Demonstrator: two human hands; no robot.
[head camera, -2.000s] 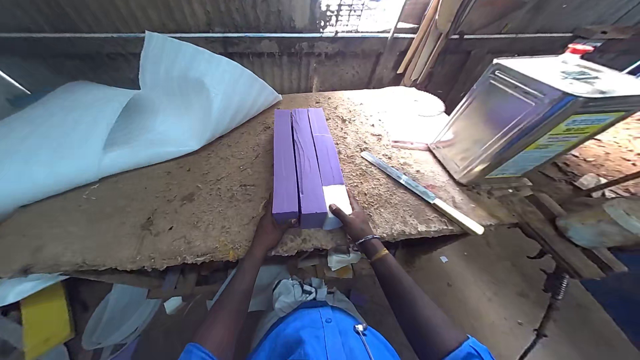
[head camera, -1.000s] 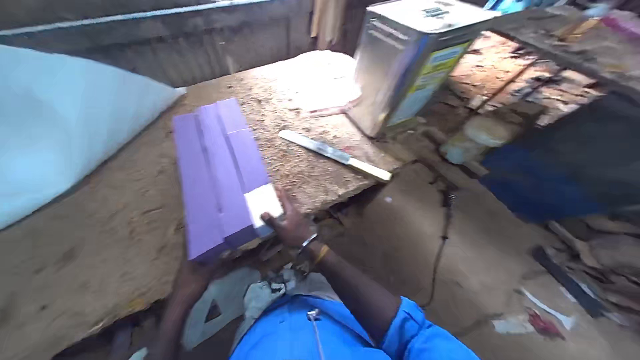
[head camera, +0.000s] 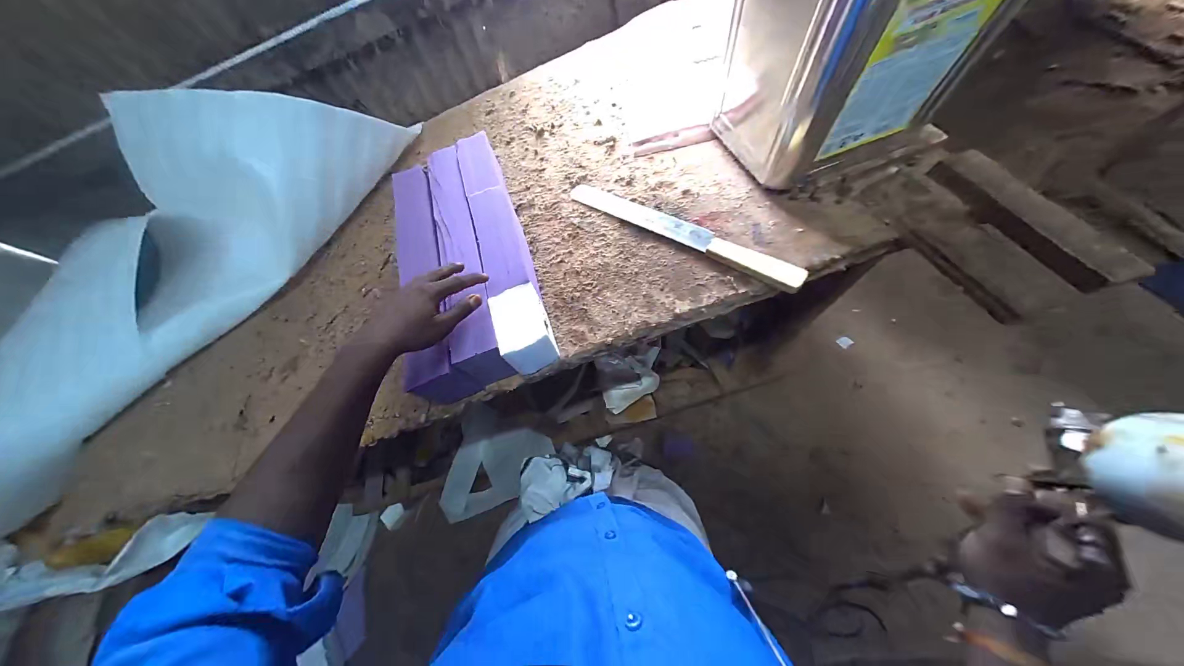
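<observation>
Purple foam blocks lie side by side on the worn workbench, with a white block at the near right end. My left hand rests on top of them with its fingers spread. At the lower right, away from the bench, my right hand is closed around what looks like a spray gun with a pale cup; the grip is partly hidden and blurred. A long knife with a pale handle lies to the right of the blocks.
A large metal can stands at the bench's back right. White foam sheeting drapes over the left side. Scraps lie beneath the front edge, and wooden planks project beyond the bench at right.
My right hand has left the white block and moved far right, where it now holds the tool. My left hand has moved from the blocks' near end onto their top. The view has shifted.
</observation>
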